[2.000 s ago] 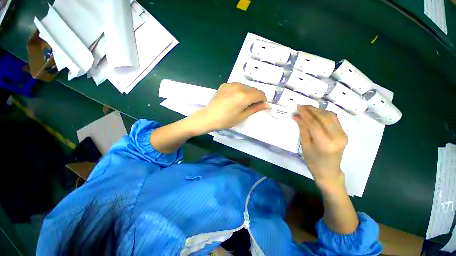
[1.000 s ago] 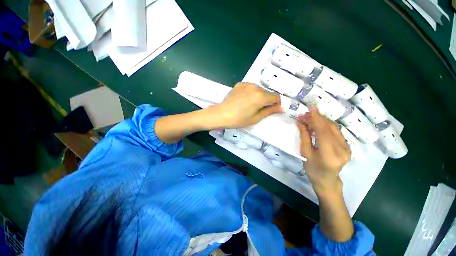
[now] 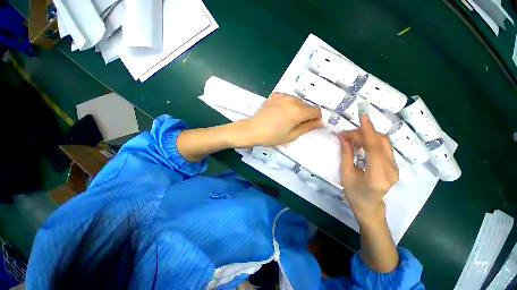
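Several white wrapped cylinders (image 3: 384, 94) lie in slanting rows on a white backing sheet (image 3: 416, 192). My left hand (image 3: 286, 120) holds the upper edge of a label sheet (image 3: 317, 148) between thumb and fingers; the sheet lies over the lower cylinders. My right hand (image 3: 371, 164) is raised over the sheet's right side, with a small pale label (image 3: 363, 107) at the tip of its outstretched finger. Thumb and other fingers are bent near the sheet edge; whether they touch it cannot be told. Lower cylinders (image 3: 275, 157) show partly below the sheet.
A folded white strip (image 3: 232, 95) extends left from under my left hand. Loose white sheets (image 3: 176, 39) lie at the upper left of the green bench (image 3: 249, 48). Long printed label sheets (image 3: 486, 246) lie at the lower right. Open cardboard (image 3: 85, 161) stands below the bench edge at left.
The view shifted, then settled. My right hand's finger has stretched out towards the rows with a label on its tip; before, its fingers were near the sheet edge. My left hand stays on the sheet.
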